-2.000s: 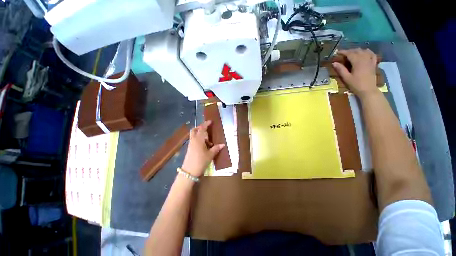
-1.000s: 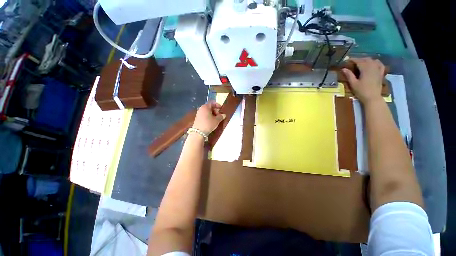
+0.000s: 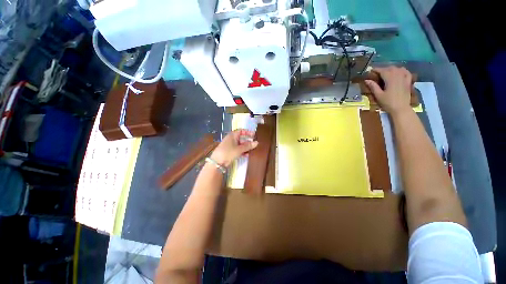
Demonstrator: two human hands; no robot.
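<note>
My left hand (image 3: 236,148) has thumb and fingers pinched on a reddish-brown strip (image 3: 259,161) at the left of the yellow template (image 3: 322,155). The strip stands nearly upright in view, over the left slot, its lower end blurred. The template lies on a large brown panel (image 3: 310,230). My right hand (image 3: 393,87) rests on brown material at the template's upper right corner, beside the clamp; its fingertips are partly hidden. The white sewing head (image 3: 249,66) is just above the strip's upper end.
Loose brown strips (image 3: 188,161) lie on the grey table (image 3: 150,194) at left. A tied strip bundle (image 3: 136,111) sits on printed paper sheets (image 3: 102,177). A metal clamp bar (image 3: 324,95) runs behind the template. A small red-and-black item (image 3: 448,162) lies at right.
The strip in my left hand has swung from lying along the slot to slanted, then upright again, now further right against the yellow board. My right hand stays at the upper right corner.
</note>
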